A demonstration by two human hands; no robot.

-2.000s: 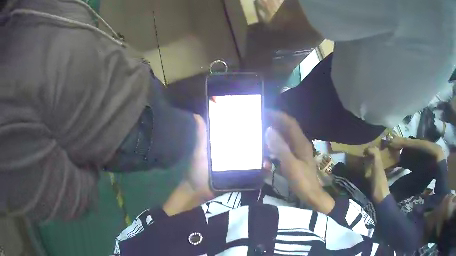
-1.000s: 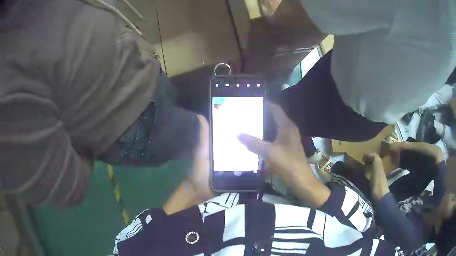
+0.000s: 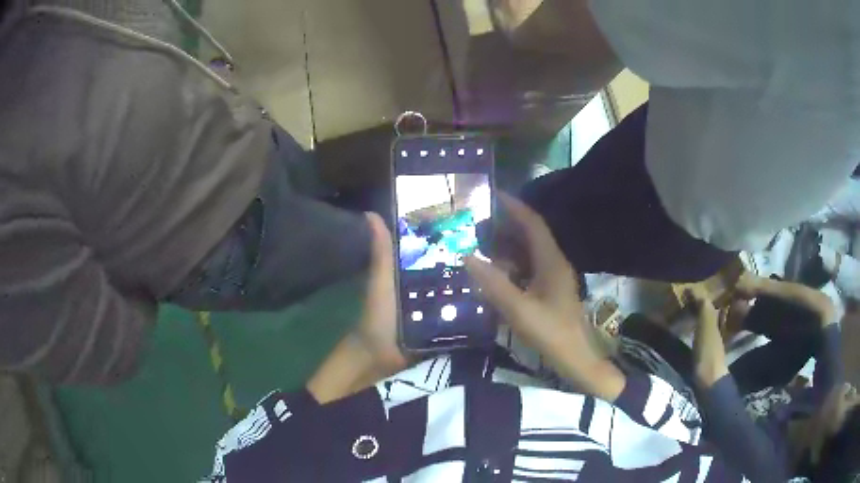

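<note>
A black smartphone (image 3: 444, 236) with a metal ring at its top edge is upright in the middle of the view. Its screen shows a camera-like picture with a row of small icons above and round buttons below. My left hand (image 3: 381, 311) holds it along its left side, the fingers hidden behind it. My right hand (image 3: 539, 292) is at the phone's right side, the thumb over the lower right of the picture. Whether its other fingers touch the phone's edge or back is hard to see.
A person in a grey-brown top (image 3: 132, 160) stands close on the left, another in a light grey top (image 3: 754, 123) on the right. A large brown carton (image 3: 368, 66) is ahead. Another person's hands (image 3: 707, 316) hold brown cardboard at lower right. Green floor (image 3: 160, 368) bears marking tape.
The phone screen has gone from glaring white to a visible picture with buttons below it. My right thumb has moved from over the screen's middle towards its right edge.
</note>
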